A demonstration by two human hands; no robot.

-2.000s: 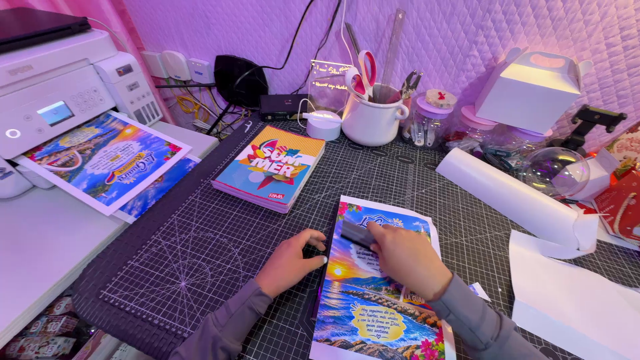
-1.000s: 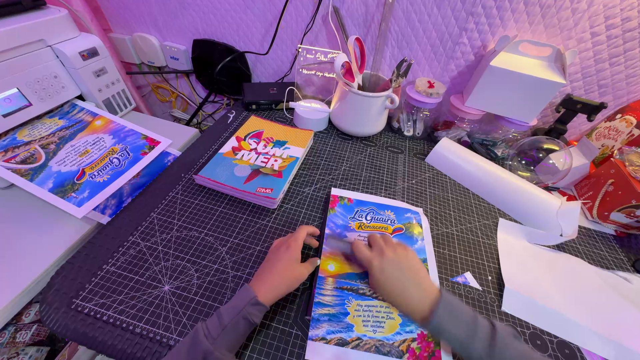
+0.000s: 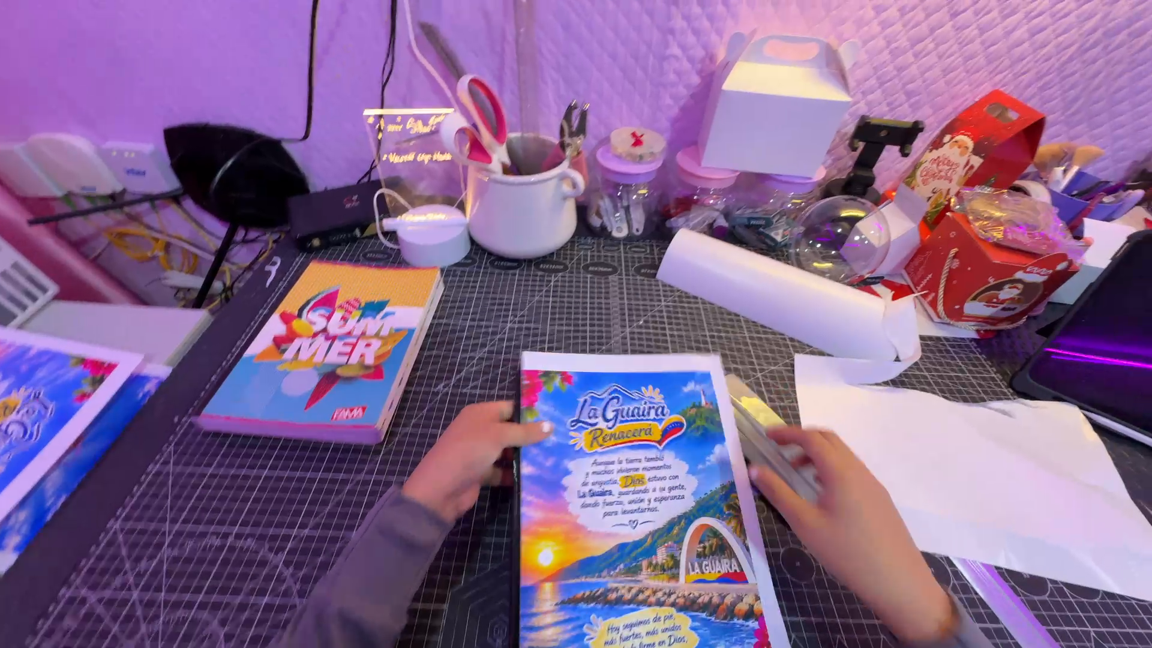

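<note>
A printed sheet (image 3: 634, 486) with a seaside picture and white margins lies on the black gridded cutting mat (image 3: 207, 531), its left edge aligned with a dark edge beneath. My left hand (image 3: 468, 454) grips that left edge, thumb on top and fingers low at the side. Along the sheet's right edge, my right hand (image 3: 823, 504) is around a flat, greyish bar-like tool (image 3: 774, 436) with a shiny yellowish end; its exact kind is unclear. The sheet's lower end is cut off by the frame. What lies under the sheet is mostly hidden.
A stack with a colourful summer cover (image 3: 328, 351) is at the left, near other prints (image 3: 54, 432). Behind stand a white enamel pot (image 3: 522, 207) with scissors, lidded jars (image 3: 625, 193) and a white gable box (image 3: 774, 108). A white paper roll (image 3: 783, 292) and loose white sheet (image 3: 972, 468) lie right.
My right hand and the bar-like tool have moved from over the sheet's upper part to its right edge. My left hand remains at the left edge. The view has shifted closer.
</note>
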